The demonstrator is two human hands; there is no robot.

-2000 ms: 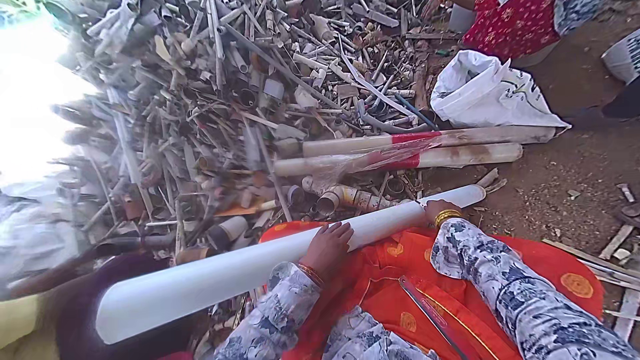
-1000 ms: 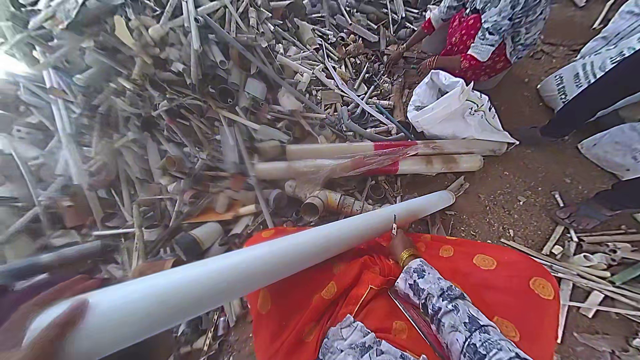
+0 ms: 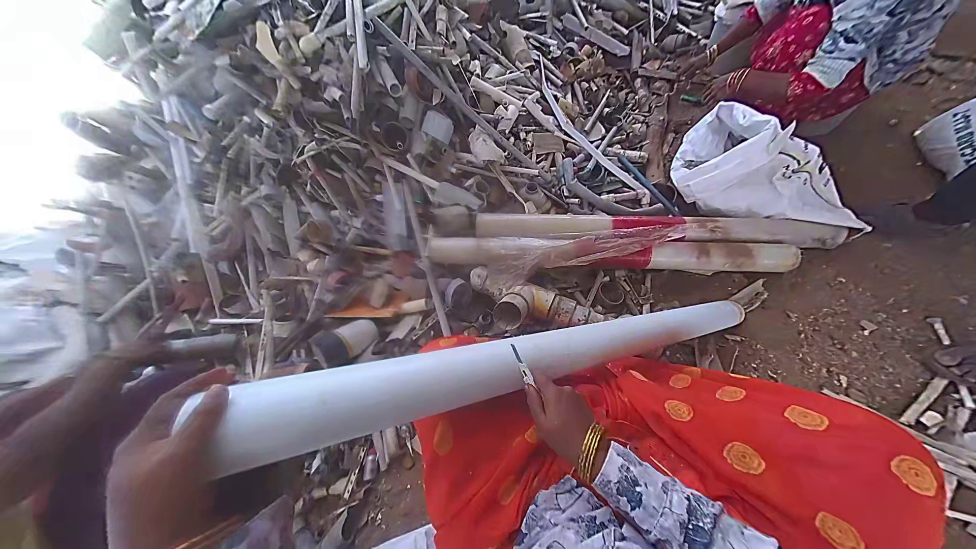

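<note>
A long white plastic pipe lies slanting across my lap, over an orange cloth with round yellow patterns. The near left end of the pipe is in the grip of my left hand, which is blurred at the lower left. Beside the middle of the pipe, my right hand, with yellow bangles at its wrist, is closed on a small knife. The narrow dark blade points up and rests against or just over the pipe's surface; contact cannot be told.
A large heap of scrap plastic pipes and fittings fills the left and back. Two pale pipes with red bands lie beyond my pipe, near a white sack. Another person's hand is at the heap; another person's blurred arm reaches in left.
My left hand has gone from the pipe's middle to its left end. My right hand has moved left from near the far end to the middle, and the knife now shows clearly in it.
</note>
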